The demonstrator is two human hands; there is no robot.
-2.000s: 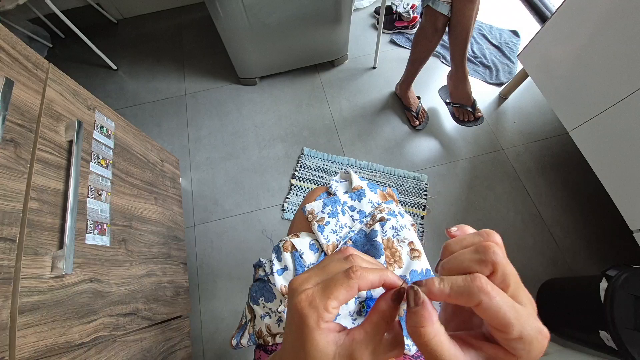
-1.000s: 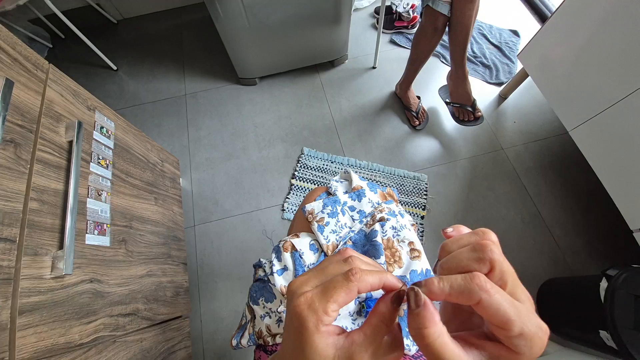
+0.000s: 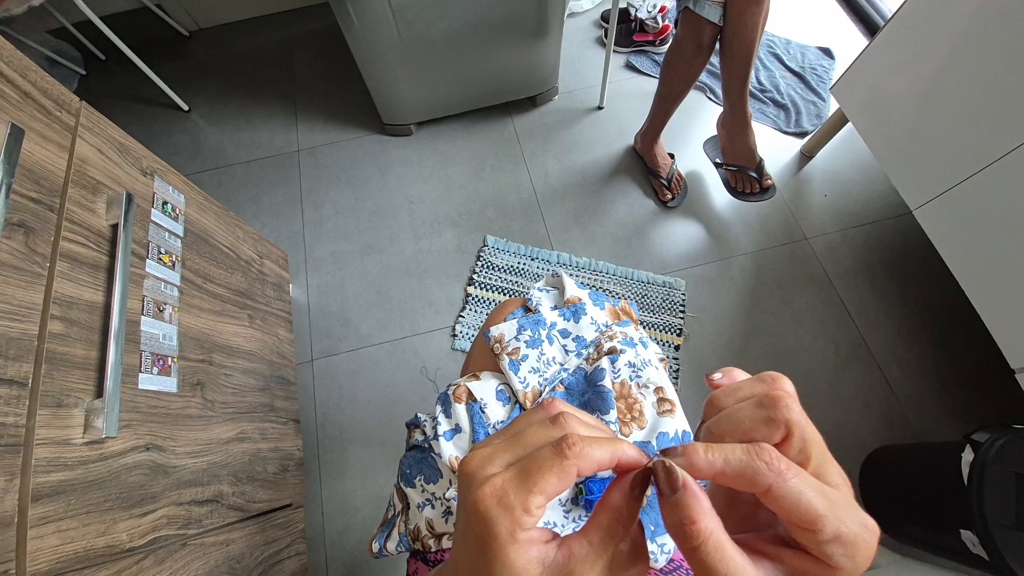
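Note:
My left hand (image 3: 552, 480) and my right hand (image 3: 768, 472) meet fingertip to fingertip at the lower middle, each with thumb and forefinger pinched together. Whatever lies between the fingertips is too small or hidden to make out. Beneath them a white fabric with blue and brown flowers (image 3: 588, 384) is draped over my lap and a bare knee. A small bundle of bright blue thread (image 3: 593, 492) rests on the fabric, partly covered by my left hand.
A woven rag rug (image 3: 512, 276) lies on the grey tiled floor. Wood-grain cabinet doors (image 3: 216, 384) stand at left, a black bin (image 3: 920, 488) at lower right. Another person's feet in flip-flops (image 3: 744, 168) are at upper right, near a blue towel (image 3: 784, 80).

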